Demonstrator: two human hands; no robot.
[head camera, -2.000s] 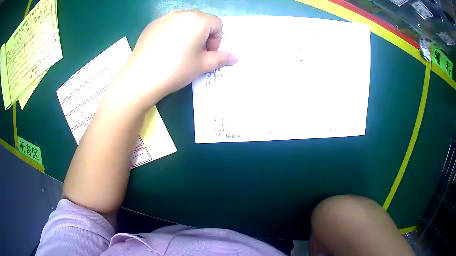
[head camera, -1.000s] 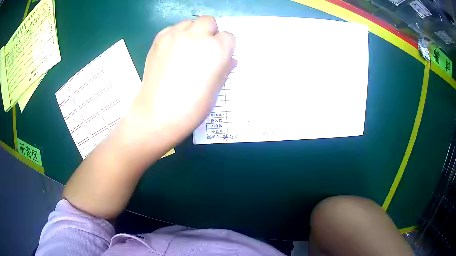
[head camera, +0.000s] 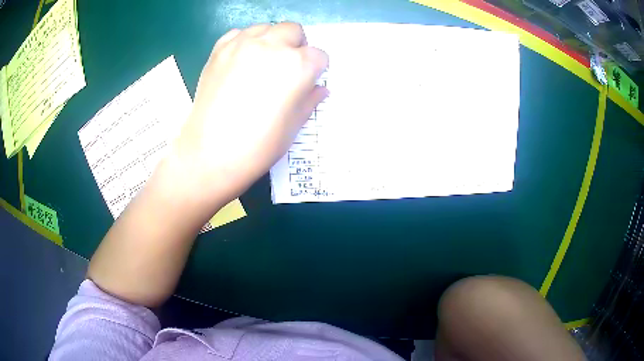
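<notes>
A large white record sheet (head camera: 416, 113) lies flat on the green table, mostly washed out, with table lines and handwriting along its left and lower left edge. My left hand (head camera: 265, 92) rests over the sheet's upper left edge with its fingers curled; the glare and the back of the hand hide whether it holds anything. A white slip with ruled boxes (head camera: 127, 141) lies under and beside my left forearm, with a yellow page (head camera: 229, 213) showing beneath. My right hand is not in view; only a bent bare arm shows at the lower right.
Loose yellow slips (head camera: 44, 74) lie at the upper left. Green labels sit on the table's left edge (head camera: 42, 217) and right edge (head camera: 623, 87). Yellow and red tape (head camera: 526, 41) runs along the far right edge. Trays with white labels (head camera: 593, 13) stand at the upper right.
Since two seconds ago my left hand has turned and moved slightly down over the sheet's left edge, and more table lines show below it. Over the last second it has shifted slightly left.
</notes>
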